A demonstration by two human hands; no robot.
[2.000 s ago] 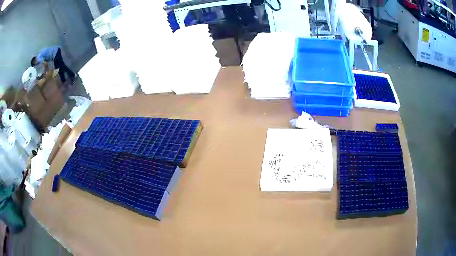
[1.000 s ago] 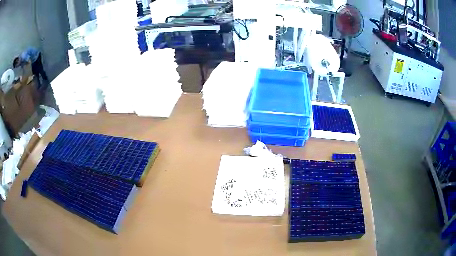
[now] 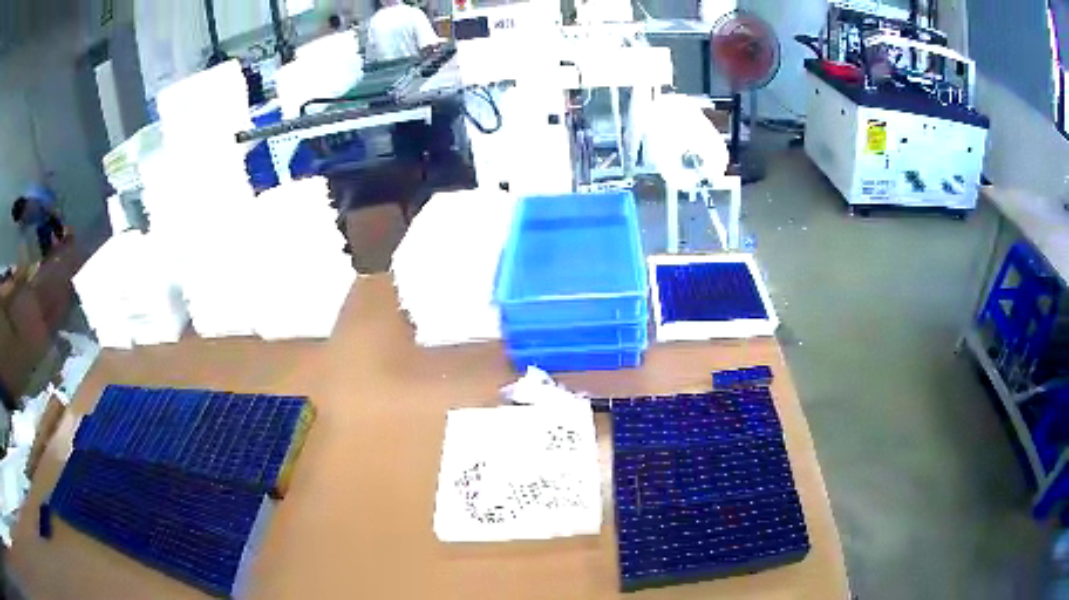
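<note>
Neither of my hands is in view. A long two-tier block of stacked cut cells point(image 3: 164, 486) lies at the left of the tan-brown table point(image 3: 363, 492), with pale sides at its right end. A small cell piece point(image 3: 45, 520) stands by its left end. A white foam slab point(image 3: 519, 475) with dark specks lies at the middle front. A second cell stack point(image 3: 709, 486) sits just right of it, with a small cut cell piece point(image 3: 742, 376) behind its far edge. A crumpled white thing point(image 3: 536, 387) lies behind the slab.
Stacked blue crates point(image 3: 573, 281) stand at the far edge beside a shallow white tray point(image 3: 771, 322) holding cells. Tall white piles point(image 3: 264, 264) stand at the back left. A red fan point(image 3: 746, 53), machines and people are behind. Blue stools or crates point(image 3: 1018, 299) sit under a bench at right.
The view has turned right and tilted up. The table's things now appear further left and mostly lower. More of the machines, fan and right-hand bench shows. Nothing on the table has visibly moved.
</note>
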